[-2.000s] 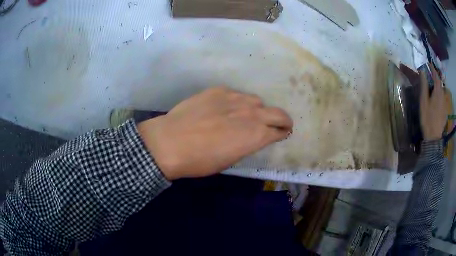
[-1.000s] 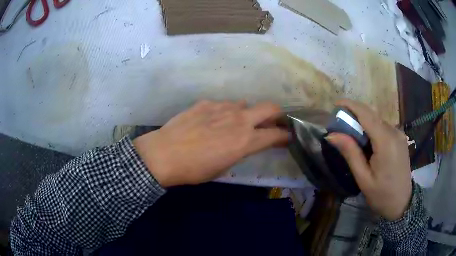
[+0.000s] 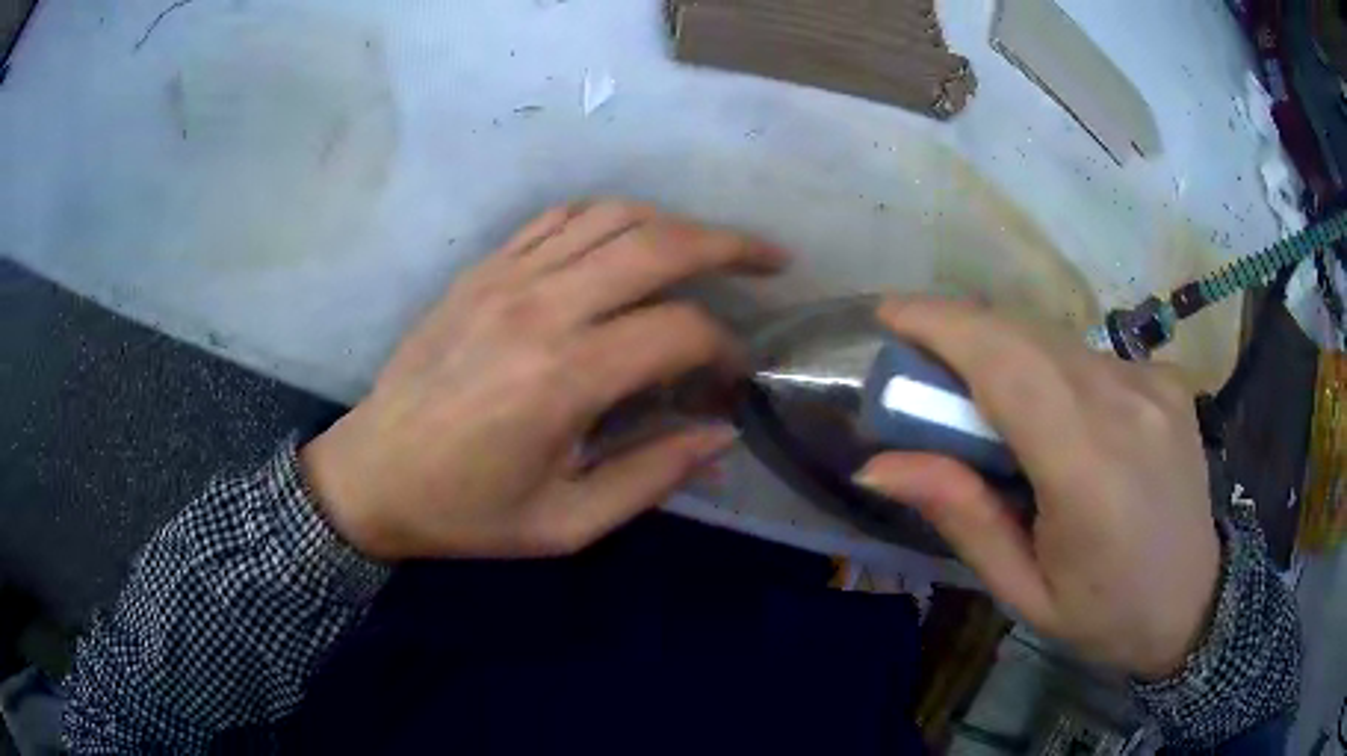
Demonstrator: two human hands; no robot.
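Note:
My right hand (image 3: 1071, 488) is closed around the grey handle of the steam iron (image 3: 827, 414), which stands on the whitish cloth near the table's front edge, its tip pointing left. My left hand (image 3: 547, 384) is just left of the iron's tip, blurred, palm down, with fingers bent and thumb apart. A small dark part shows between its thumb and fingers; the template and any fabric piece are mostly hidden there, so I cannot tell what the fingers hold.
A ridged stack of brown tabs (image 3: 813, 47) lies at the top centre. Paler fabric blanks (image 3: 1074, 71) lie right of it. The greenish hose (image 3: 1256, 269) runs from the iron to the right edge. The dark iron rest (image 3: 1263, 428) is at the right. A white scrap (image 3: 597, 92) lies left of the stack.
Two seconds ago the iron was at the right edge; it came left to the left hand. Since one second ago it moved slightly further left, and the left hand's fingers have spread and shifted left.

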